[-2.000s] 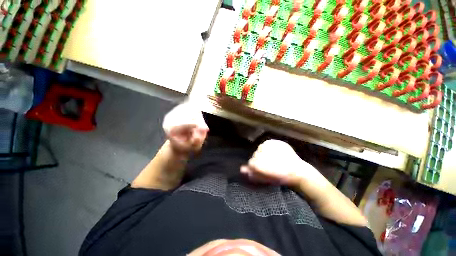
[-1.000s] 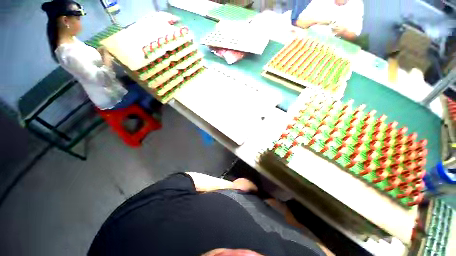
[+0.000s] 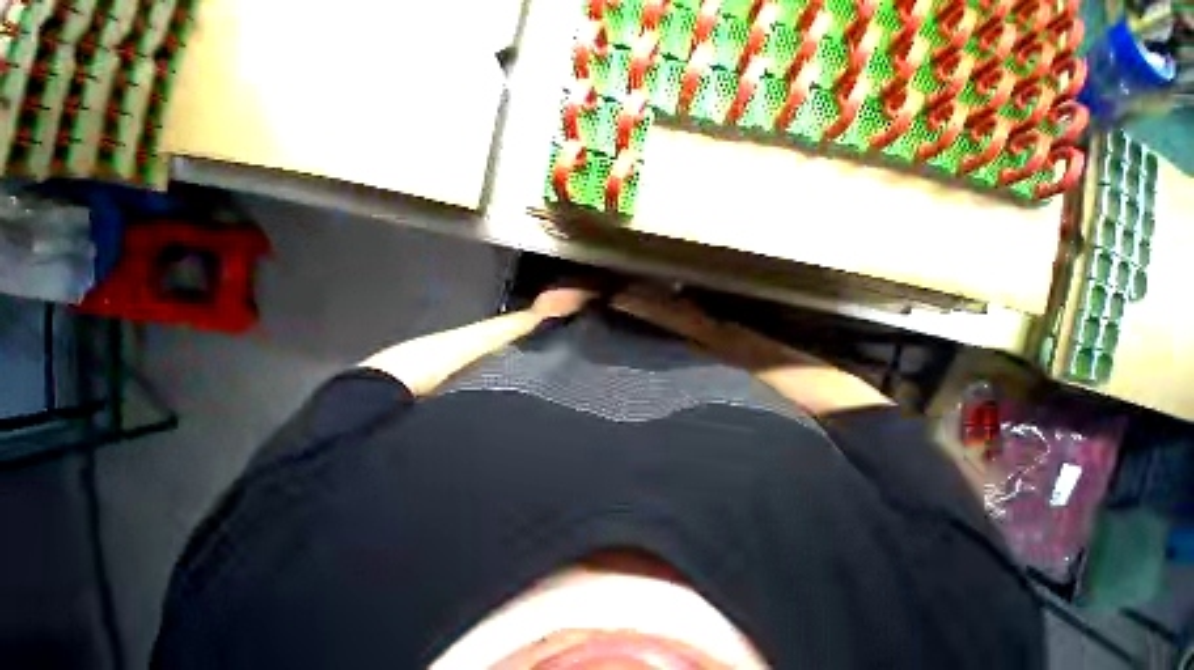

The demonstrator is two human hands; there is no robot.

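My left hand (image 3: 566, 301) is low over my lap at the bench edge, small and partly in shadow; its fingers are hard to make out. My right hand (image 3: 651, 309) is close beside it, dark and partly hidden under the edge. I cannot tell whether either holds anything. In front, green perforated units (image 3: 812, 102) with red loops (image 3: 904, 127) stand in dense rows on a tan sheet (image 3: 838, 196). The rows at the left reach nearer to me than the others.
Green units without loops (image 3: 1113, 262) lie in a strip at the right. A blue pot (image 3: 1129, 66) is at the upper right. Stacked layers (image 3: 92, 92) are at the upper left, a red stool (image 3: 190, 275) below. A plastic bag (image 3: 1054, 491) is low right.
The view swung left towards a seated person and back down. My hands, raised and apart two seconds ago, are now close together, lower and nearer the bench edge. The rows look unchanged.
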